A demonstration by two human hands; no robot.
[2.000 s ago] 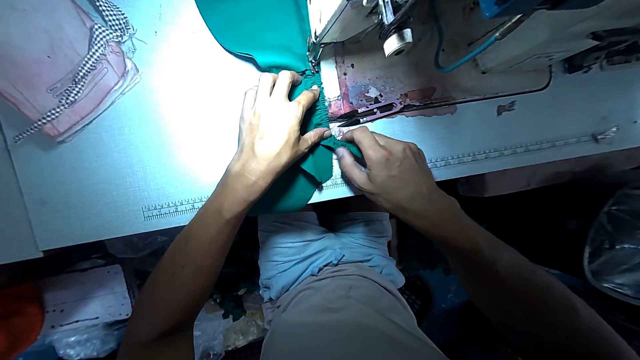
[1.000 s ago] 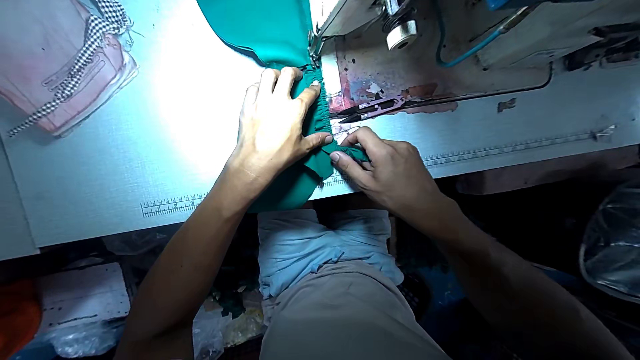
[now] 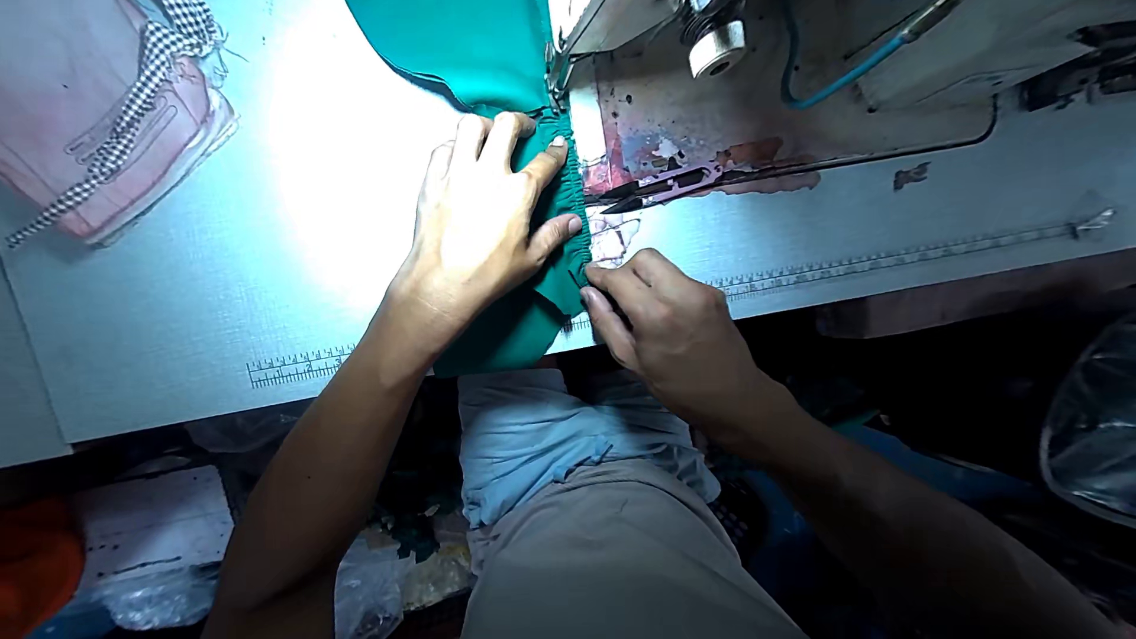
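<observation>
Green fabric [image 3: 444, 44] lies under the presser foot [image 3: 556, 75] of a sewing machine and runs toward me over the table's front edge. Its right edge is a gathered strip [image 3: 572, 186]. My left hand [image 3: 479, 204] rests flat on the fabric, fingers spread, the thumb and index fingertip on the gathers. Between the thumb and index finger of my right hand [image 3: 661, 315] the edge of the green fabric is pinched, just below the gathers. Thread snips [image 3: 666, 186] with a pinkish frame lie to the right of the fabric, points toward it.
Pink fabric pieces [image 3: 169, 169] with a black-and-white checked strip [image 3: 120, 142] lie at the table's left. A measuring scale [image 3: 799, 273] runs along the front edge. The machine head, with a metal knob [image 3: 717, 49] and a blue hose [image 3: 839, 80], overhangs the upper right.
The folded green piece that stood out beneath my right fingers now lies flatter against the rest. My right hand stays at the fabric's edge, and my left hand has hardly moved.
</observation>
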